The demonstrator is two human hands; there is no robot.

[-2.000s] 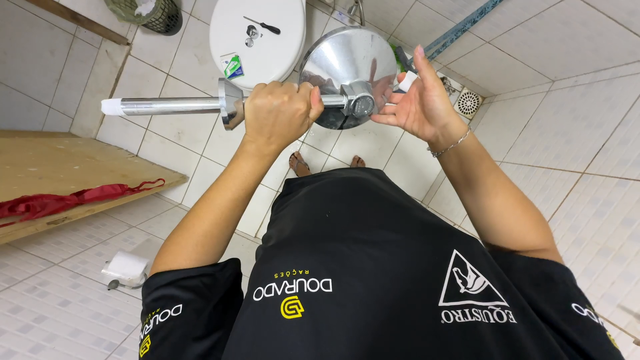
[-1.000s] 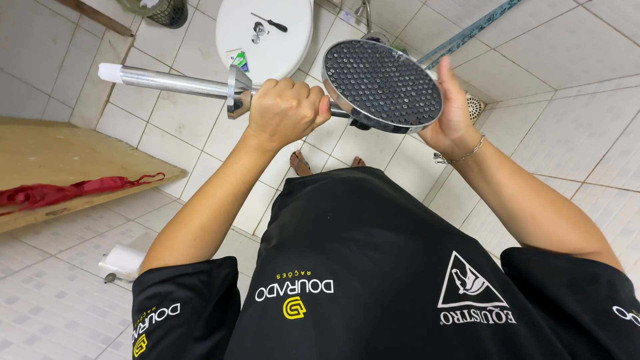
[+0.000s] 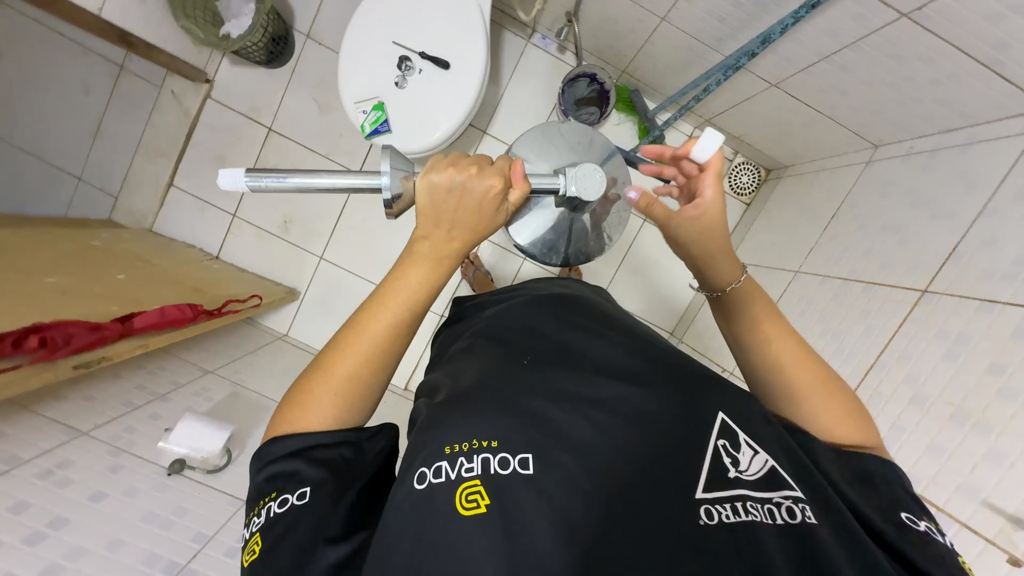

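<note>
My left hand (image 3: 468, 196) is closed around the chrome arm (image 3: 316, 181) of a shower, between its conical wall flange (image 3: 396, 182) and the round shower head (image 3: 570, 228). White thread tape (image 3: 232, 180) wraps the arm's far left end. The shower head shows its smooth chrome back, with the swivel joint (image 3: 584, 184) on top. My right hand (image 3: 690, 192) is just right of the head, with a small white piece (image 3: 707, 146), perhaps a tape spool, at its fingers. Its thumb is close to the head's rim; whether they touch I cannot tell.
On the white toilet lid (image 3: 360, 48) lie a screwdriver (image 3: 432, 60), small metal parts (image 3: 402, 72) and a green-and-white packet (image 3: 373, 119). Beyond the shower head are a bucket (image 3: 586, 96) and a green-bristled broom (image 3: 628, 104). A floor drain (image 3: 745, 178), a waste basket (image 3: 268, 36) and a wooden door (image 3: 120, 280) surround the floor.
The shower head has turned from showing its dark nozzle face to showing its chrome back. My right hand has come away from its rim, fingers now spread, the white piece in view again.
</note>
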